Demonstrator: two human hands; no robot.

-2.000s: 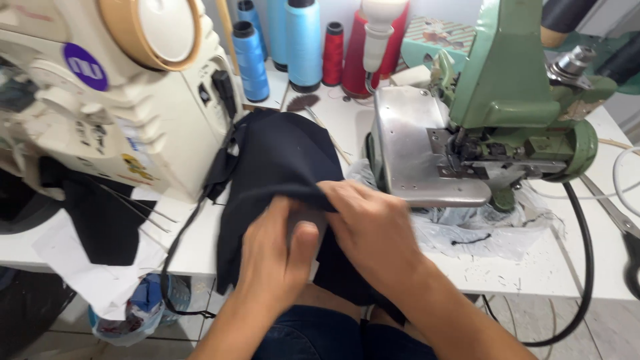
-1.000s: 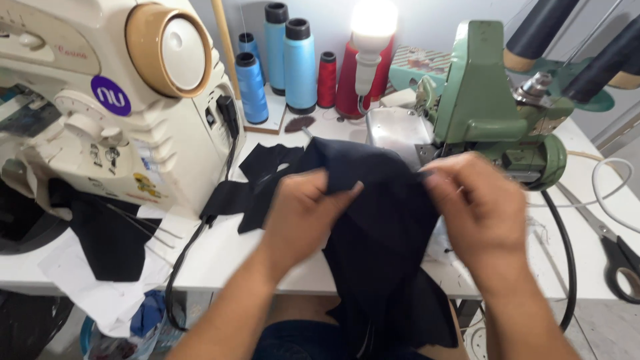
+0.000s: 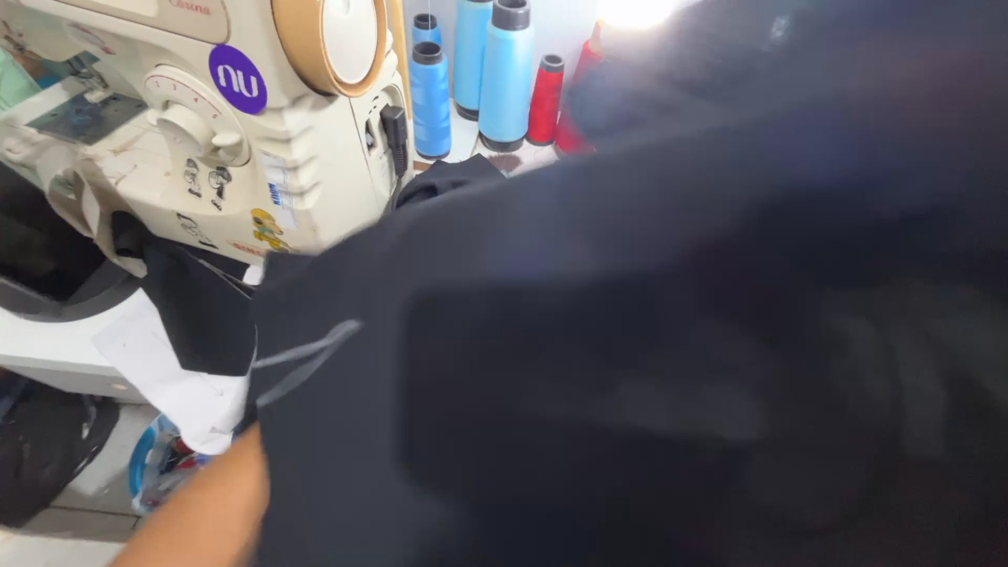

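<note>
A large piece of dark navy fabric point(image 3: 504, 331), blurred and close to the camera, covers the centre and right of the view. Two pale strands or lines show on its left part. My left forearm comes up from the bottom left and passes behind the fabric, which hides my left hand. My right hand and arm are hidden too. More dark fabric point(image 3: 453, 178) lies behind the raised piece, beside the sewing machine.
A cream sewing machine point(image 3: 315, 157) stands at the left. Behind are blue thread cones point(image 3: 504, 79) and a red one point(image 3: 545, 102). Black fabric point(image 3: 201, 315) and white paper point(image 3: 177, 386) hang over the table edge, above a blue-rimmed bin point(image 3: 142, 465).
The dark fabric has come up close to the camera and now hides both hands and the green machine seen earlier at the right.
</note>
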